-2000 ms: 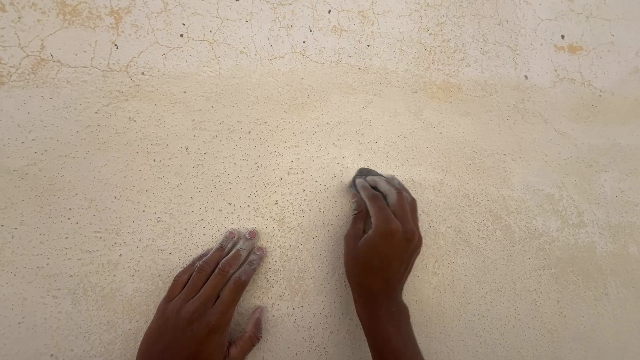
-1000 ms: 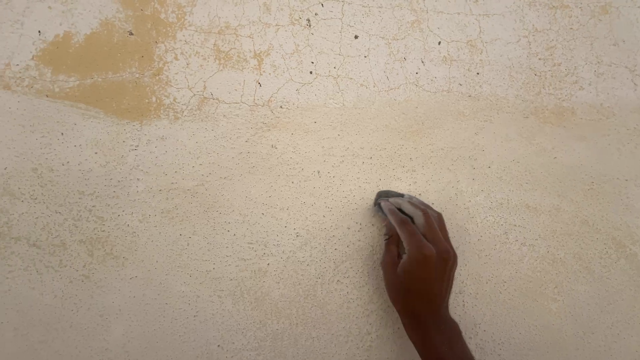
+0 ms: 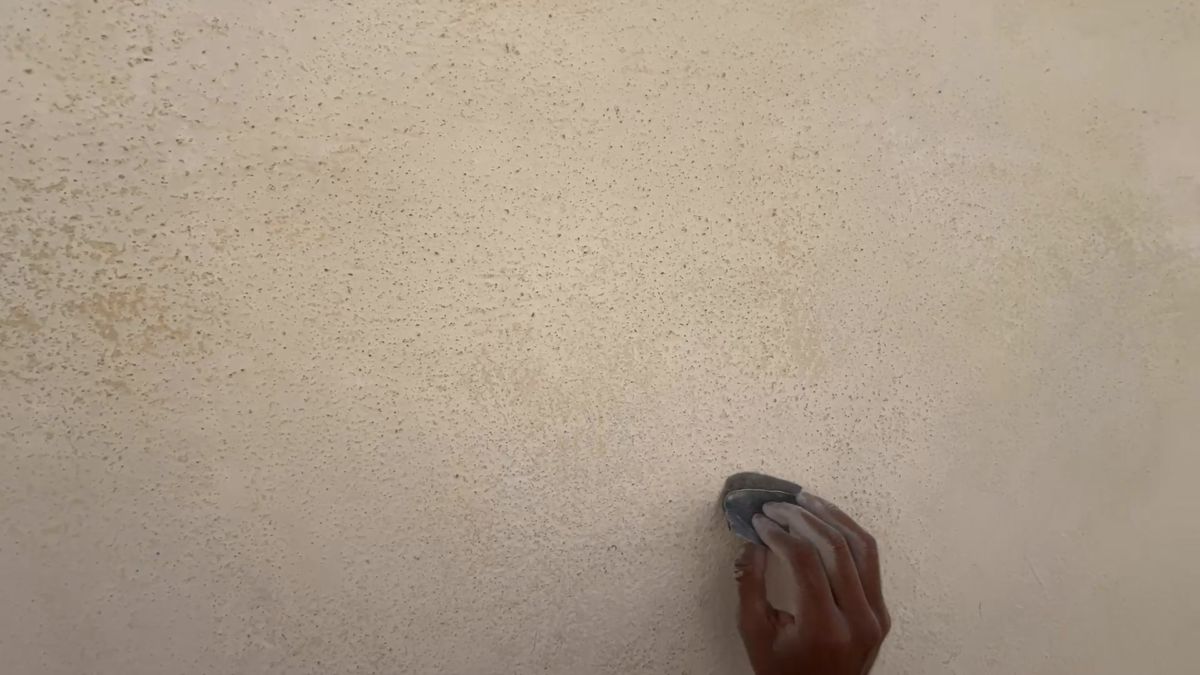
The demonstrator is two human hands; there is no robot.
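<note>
My right hand (image 3: 820, 581) is at the lower right of the head view, its fingers dusted with pale powder. It grips a small dark grey pad, perhaps folded sandpaper (image 3: 757, 502), and holds it against a cream plastered wall (image 3: 562, 328). The fingers press on the pad's near face, and the thumb is bent below it. What lies behind the fingers is hidden. My left hand is out of view.
The wall fills the whole view. Its surface is pitted with small dark specks, with a yellowish worn patch (image 3: 136, 317) at the left and smoother, mottled plaster (image 3: 1059, 234) at the right.
My left hand, flat on the wall two seconds ago, has left the view. The view has shifted a lot, and the cracked area of wall no longer shows. My right hand still holds the pad.
</note>
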